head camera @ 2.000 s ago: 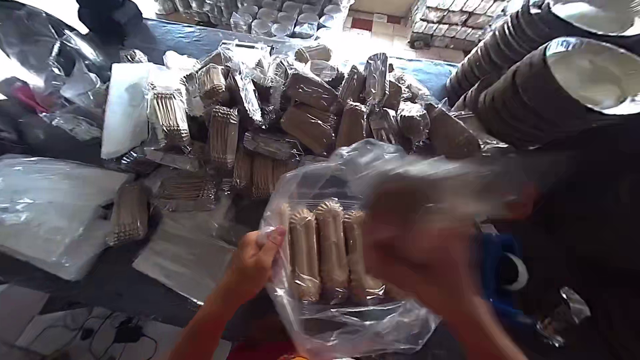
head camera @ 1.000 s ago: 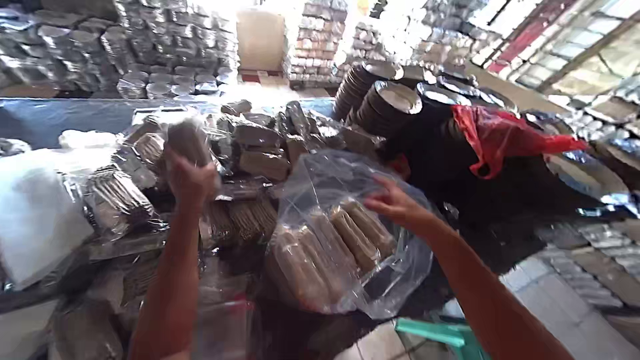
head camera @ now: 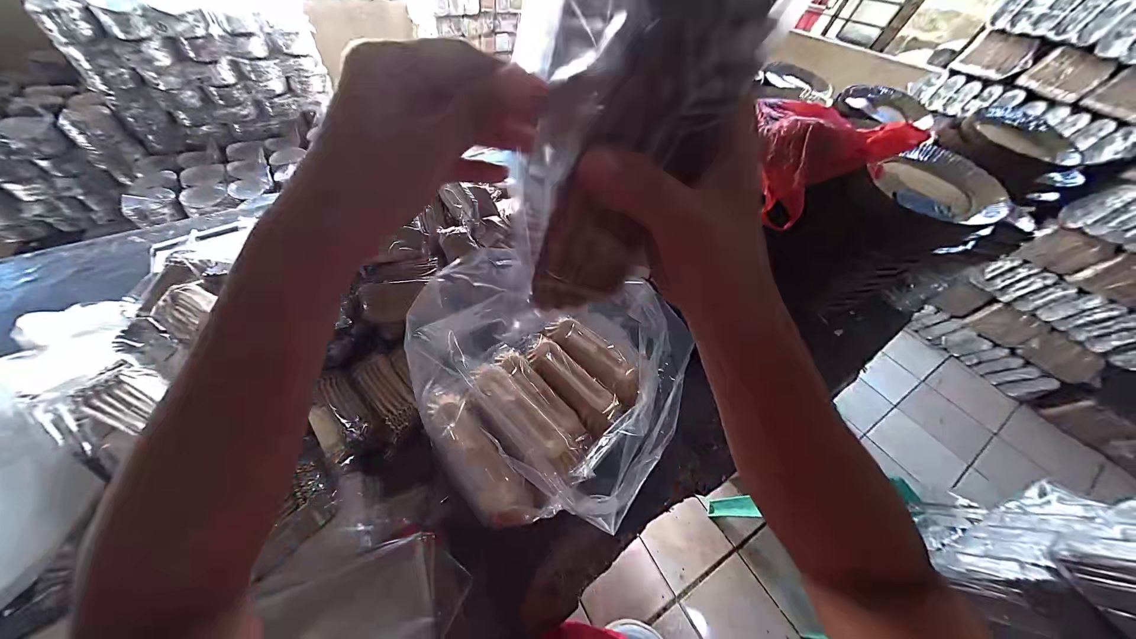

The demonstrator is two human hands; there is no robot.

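My right hand (head camera: 666, 204) grips a wrapped brown pack (head camera: 595, 240), blurred, in clear plastic, raised above the bag. My left hand (head camera: 435, 106) is beside the pack's plastic, its fingers apart; whether they touch the film is unclear. Below both hands a large clear plastic bag (head camera: 657, 355) lies with its mouth spread on the dark table. Several long brown wrapped packs (head camera: 532, 399) with fluted edges lie side by side in it. More wrapped packs (head camera: 382, 386) are heaped left of the bag.
Stacks of wrapped packs (head camera: 204, 169) stand at the back left. A red plastic bag (head camera: 808, 146) and round silver-rimmed trays (head camera: 945, 186) are at the right. Flat clear bags (head camera: 355, 586) lie near the front. Tiled floor (head camera: 683, 550) shows beyond the table's edge, with more wrapped stacks (head camera: 1056, 293) at the right.
My left hand has moved from the heap to above the open bag. My right hand, one second ago at the bag's rim, has risen and now holds a wrapped pack.
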